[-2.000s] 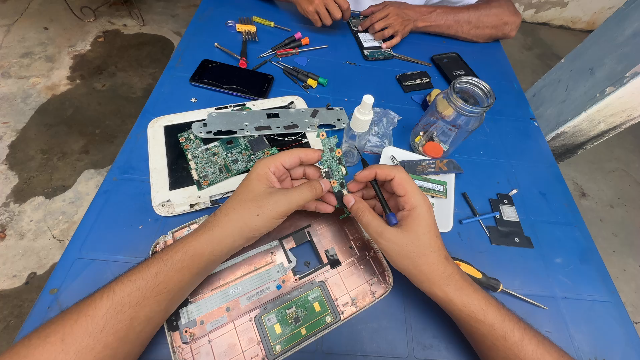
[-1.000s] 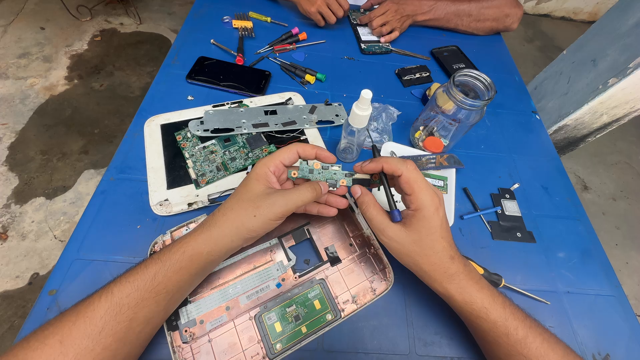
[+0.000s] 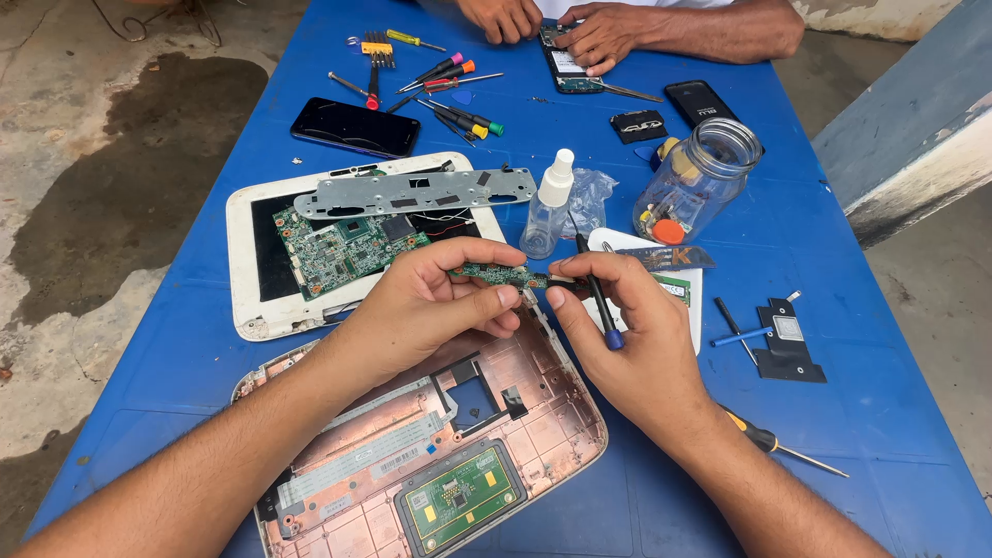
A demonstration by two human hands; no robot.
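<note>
Between the thumb and fingers of my left hand [image 3: 457, 298] is a small green circuit board [image 3: 500, 274], tilted nearly edge-on. My right hand [image 3: 628, 318] has a precision screwdriver [image 3: 595, 291] with a blue end lying across its fingers, and its thumb and forefinger pinch a dark piece at the board's right end; whether that is a cable or connector I cannot tell. Below both hands lies the copper-coated laptop case half [image 3: 535, 372] with a green touchpad board [image 3: 461, 496]. A larger motherboard [image 3: 349, 252] and a grey metal bracket [image 3: 434, 191] rest on the white-framed screen [image 3: 248, 271].
A spray bottle [image 3: 550, 209] and a glass jar [image 3: 701, 182] stand beyond my hands, near a white tray [image 3: 695, 310]. Screwdrivers [image 3: 457, 116] and a phone [image 3: 355, 128] lie farther back. Another person's hands [image 3: 601, 35] work on an opened phone [image 3: 570, 66]. A yellow-black screwdriver [image 3: 775, 443] lies right.
The small board has turned from roughly upright to lengthwise across my view, then to nearly edge-on. My right fingers have closed in on its right end, with the screwdriver still in that hand.
</note>
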